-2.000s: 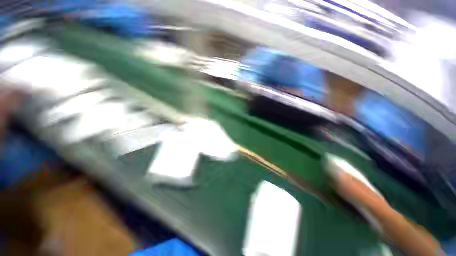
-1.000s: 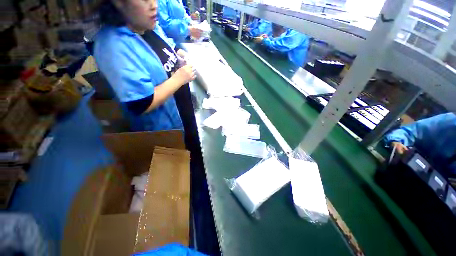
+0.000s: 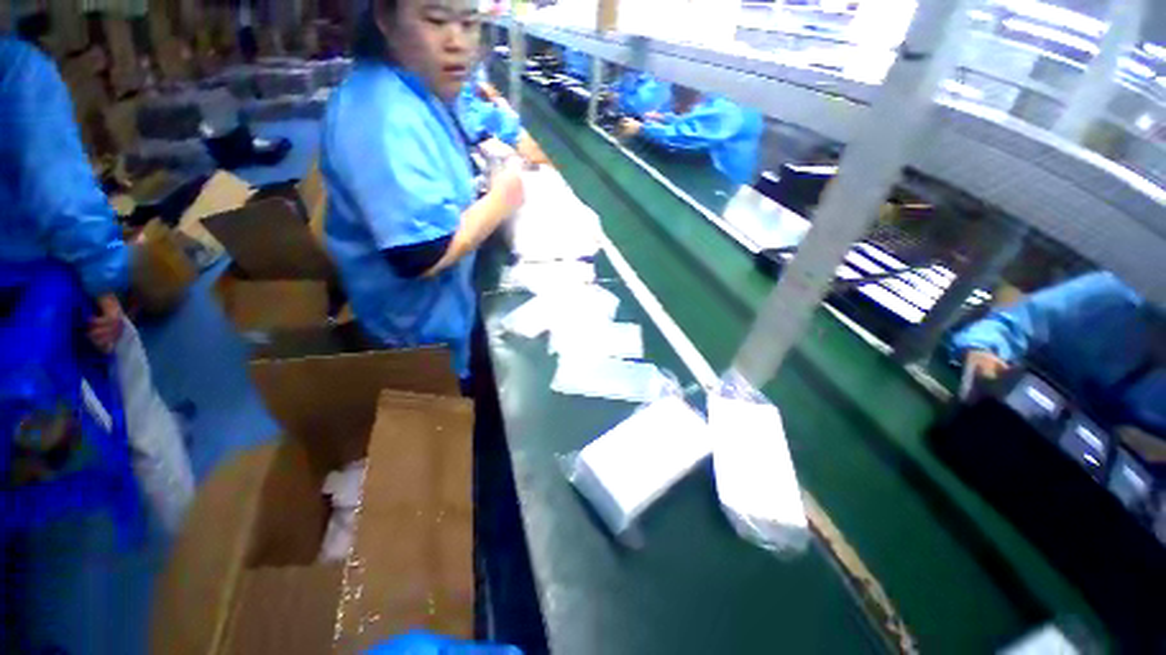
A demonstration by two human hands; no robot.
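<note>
Neither of my hands is in the picture; only a bit of blue sleeve or smock shows at the bottom edge. Nearest in front, a bagged white bundle [image 3: 639, 461] lies tilted on the dark green bench [image 3: 639, 589]. A second bagged white bundle [image 3: 757, 471] lies beside it, near the post and along the belt's edge. Loose flat white pieces [image 3: 601, 376] lie farther up the bench, before a larger white pile [image 3: 552, 220]. A blurred white piece [image 3: 1046, 642] is cut off at the bottom right edge.
An open brown carton [image 3: 416, 512] stands on the floor at left. A white post [image 3: 831, 218] rises beside the green belt [image 3: 818, 416]. A person in blue stands by the bench; another is at far left. Black trays [image 3: 1049, 473] stand across the belt, by another person's hand.
The view has shifted slightly left, so the bundles and post appear farther left. A person carrying a whitish bag has appeared at far left. The two bundles lie as before.
</note>
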